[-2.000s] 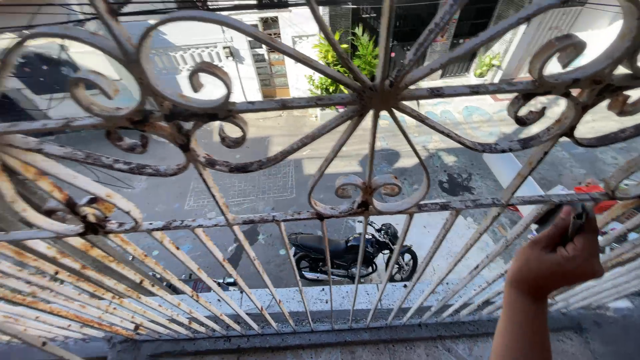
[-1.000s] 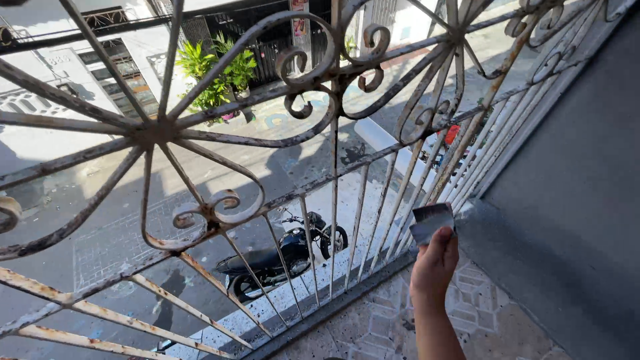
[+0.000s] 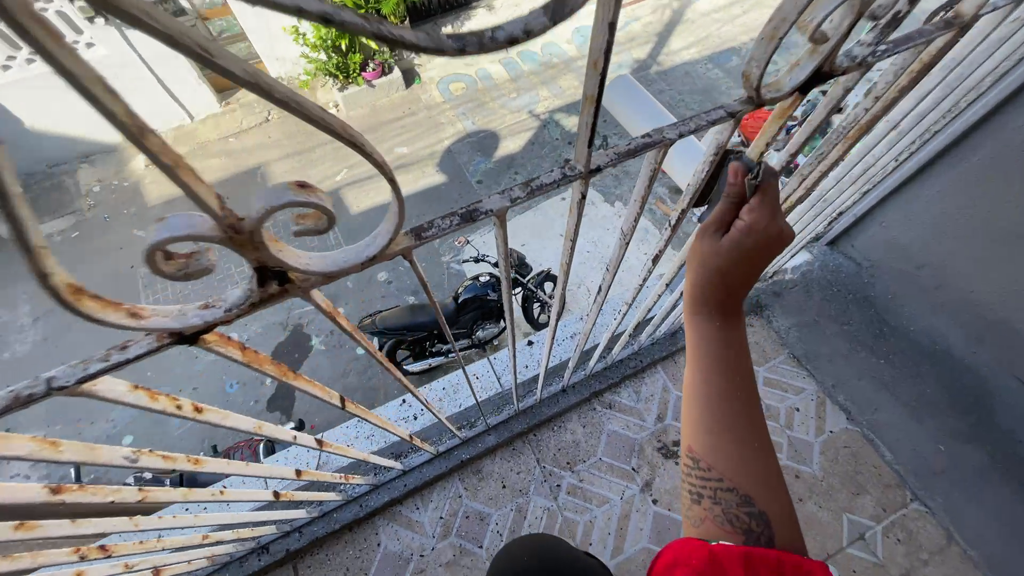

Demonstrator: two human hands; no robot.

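My right hand is at the upper right, its fingers closed on a folded grey sheet that looks like sandpaper. The sheet is at a slanting bar just below the top rail of a metal balcony railing; the fingers partly hide it, and whether it presses on the metal I cannot tell. White paint on the railing is worn, with dark patches along the rail and orange rust on the scrolls and bars. A red sleeve shows at the lower edge. My left hand is not in view.
A grey wall stands right of the railing. Dark specks lie on the tiled floor and the pale ledge. A black motorcycle is parked on the street below. A black rounded thing shows at the bottom edge.
A second ago my right hand held the sheet up in front of the lower bars; now the sheet is up by the top rail. The view has turned and shifted a lot.
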